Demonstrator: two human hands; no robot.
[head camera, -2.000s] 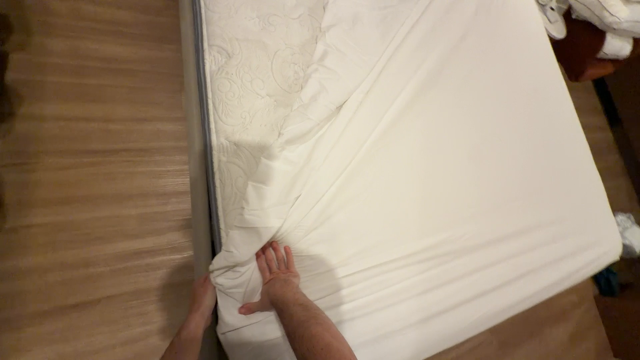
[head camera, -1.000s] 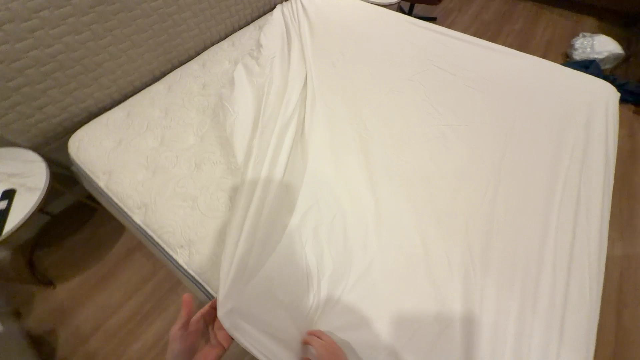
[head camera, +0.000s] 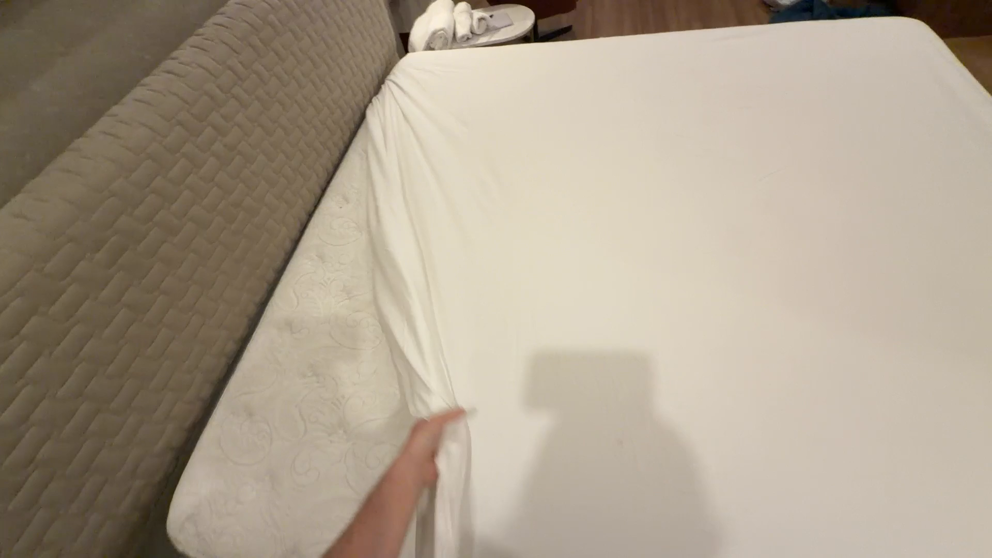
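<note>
A white fitted sheet (head camera: 697, 232) covers most of the mattress (head camera: 310, 387). At the headboard end, the mattress's quilted scroll-patterned top lies bare in a long wedge. The sheet's gathered edge runs in folds from the far headboard corner down towards me. My left hand (head camera: 434, 442), slightly blurred, grips this edge near the bottom centre, with its forearm coming in from below. The part of the sheet beside my hand hangs in a narrow fold. My right hand is out of view.
A padded headboard (head camera: 194, 194) with a woven pattern rises along the left. Beyond the far corner stands a small round table (head camera: 515, 32) with rolled white towels (head camera: 434, 27). Dark blue fabric (head camera: 829, 11) lies on the wooden floor (head camera: 666, 15) at the far side.
The sheet's edge now reaches closer to the headboard, leaving less mattress bare. My right hand has gone out of view. The view has turned towards the headboard and far side.
</note>
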